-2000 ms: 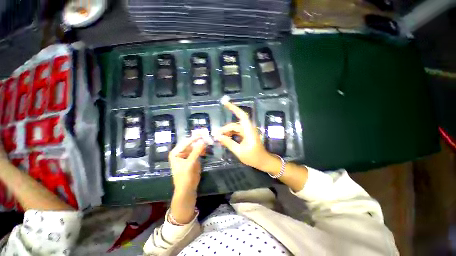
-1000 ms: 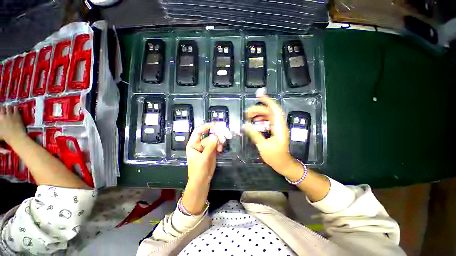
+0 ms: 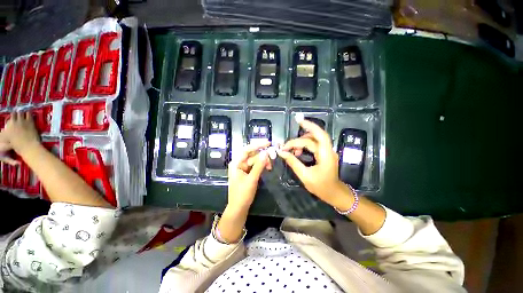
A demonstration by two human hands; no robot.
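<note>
My left hand (image 3: 246, 177) and my right hand (image 3: 318, 169) meet at the fingertips over the front row of a clear blister tray (image 3: 275, 106). A small whitish piece (image 3: 272, 152) is pinched between the fingertips. A whitish spot (image 3: 299, 118) shows on a raised right fingertip. Black housings lie in the pockets in two rows. One housing (image 3: 260, 130) is partly hidden behind my left hand, another (image 3: 312, 126) behind my right hand. The back-row middle housing (image 3: 267, 71) has a pale oval near its lower end; some front-row housings have silver-white blocks.
Red frames (image 3: 106, 64) lie on grey-white layered sheets (image 3: 135, 114) at the left, with another person's hand (image 3: 20, 137) on them. A stack of clear trays (image 3: 298, 16) stands beyond the working tray. The dark green mat (image 3: 447, 126) extends to the right.
My hands have come together at the fingertips; a second ago they were apart, with my right hand blurred. The view has shifted, so the tray appears farther right than at first.
</note>
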